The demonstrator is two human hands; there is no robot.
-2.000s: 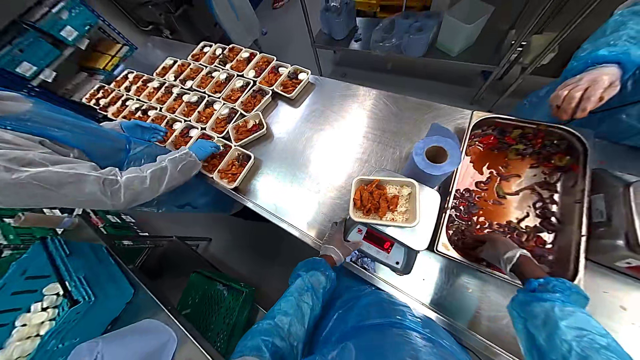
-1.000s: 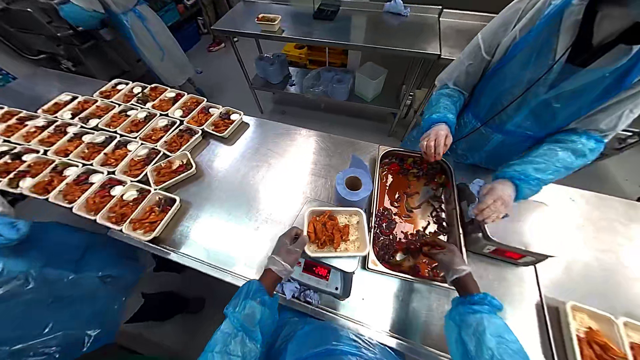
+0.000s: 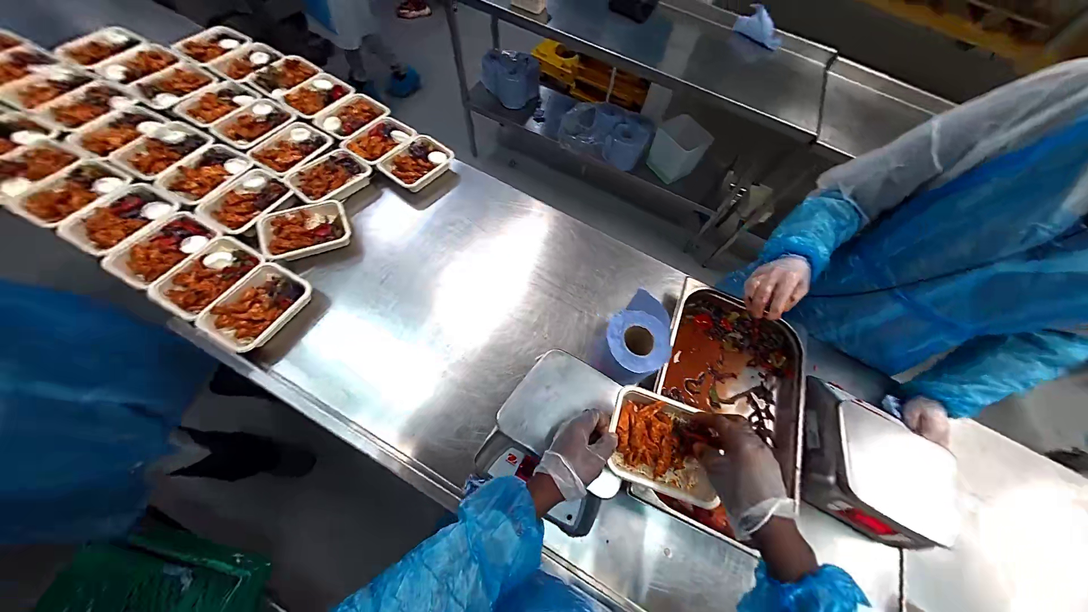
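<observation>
My left hand (image 3: 580, 452), in a clear glove, grips the left edge of a meal tray (image 3: 650, 442) holding rice and orange-red chunks. The tray is off the Ohaus bench scale (image 3: 552, 408) and over the near-left part of a steel pan (image 3: 786, 408) of dark sliced vegetables in red sauce. My right hand (image 3: 738, 463), gloved too, is over the tray's right side, its fingers at dark vegetables there; whether they still hold any is hidden. A blue paper roll (image 3: 637, 340) stands between scale and pan. A co-worker's gloved hand (image 3: 778, 287) is at the pan's far edge.
Many filled meal trays (image 3: 246, 306) stand in rows at the left of the steel table (image 3: 399, 340). Right of the pan is a second scale (image 3: 892, 467), with a co-worker's other hand (image 3: 926, 419) beside it. A steel shelf unit (image 3: 680, 76) stands behind; a green crate (image 3: 153, 569) is low at left.
My left hand has lifted the tray off the scale and moved it right, over the pan. My right hand has gone from inside the pan to the tray. The view has shifted.
</observation>
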